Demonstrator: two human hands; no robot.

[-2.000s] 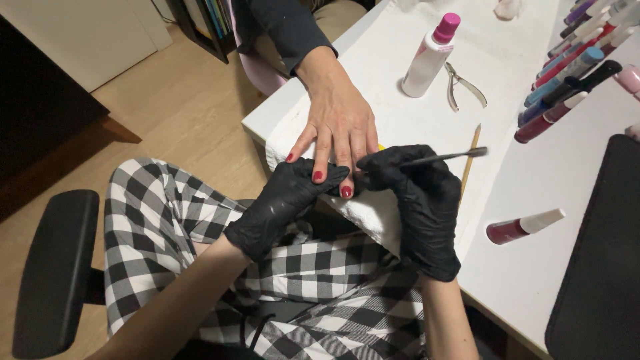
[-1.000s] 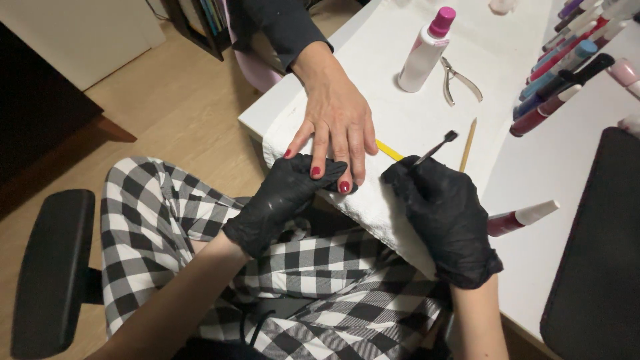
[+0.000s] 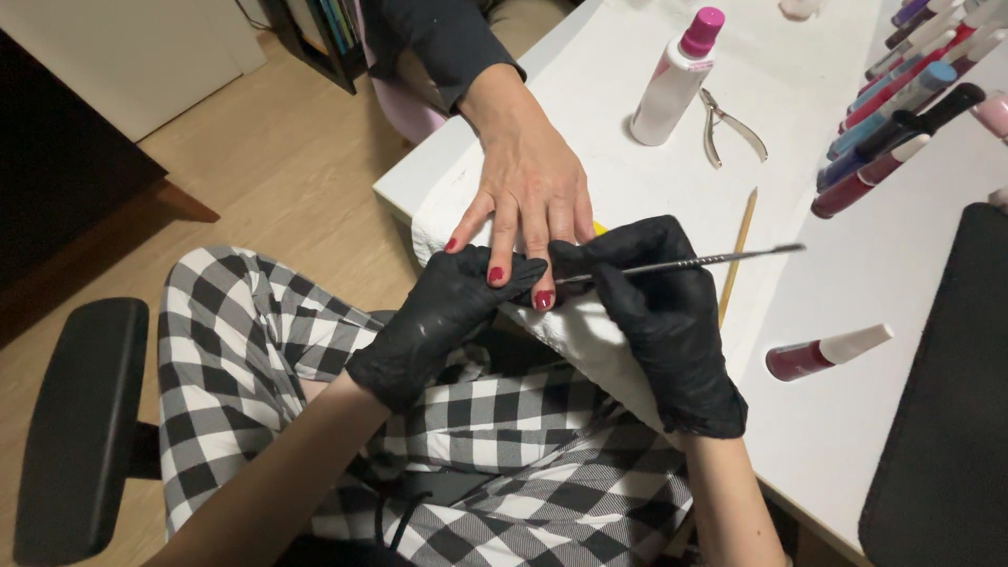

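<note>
My left hand [image 3: 449, 315], in a black glove, grips a finger of another person's hand [image 3: 535, 181], whose nails are painted red. That hand lies palm down over a folded white towel [image 3: 587, 335] at the table's corner. In my gloved right hand [image 3: 661, 315] is a thin metal cuticle pusher [image 3: 685, 264]; one end points at the side of the held finger near its red nail, the other sticks out to the right. A bit of something yellow [image 3: 600, 228] shows beside the person's little finger.
On the white table [image 3: 819, 425] stand a pink-capped bottle [image 3: 665, 94], cuticle nippers [image 3: 728, 130], a wooden stick [image 3: 739, 252] and a dark red polish bottle [image 3: 827, 353]. Several polish bottles [image 3: 866, 177] line the upper right. A black mat [image 3: 945, 378] covers the right edge; a chair armrest [image 3: 79, 425] is at left.
My right hand moved away from the person's fingers a second ago and is back against them now, the metal tool's tip beside the nail. My left hand has kept its hold.
</note>
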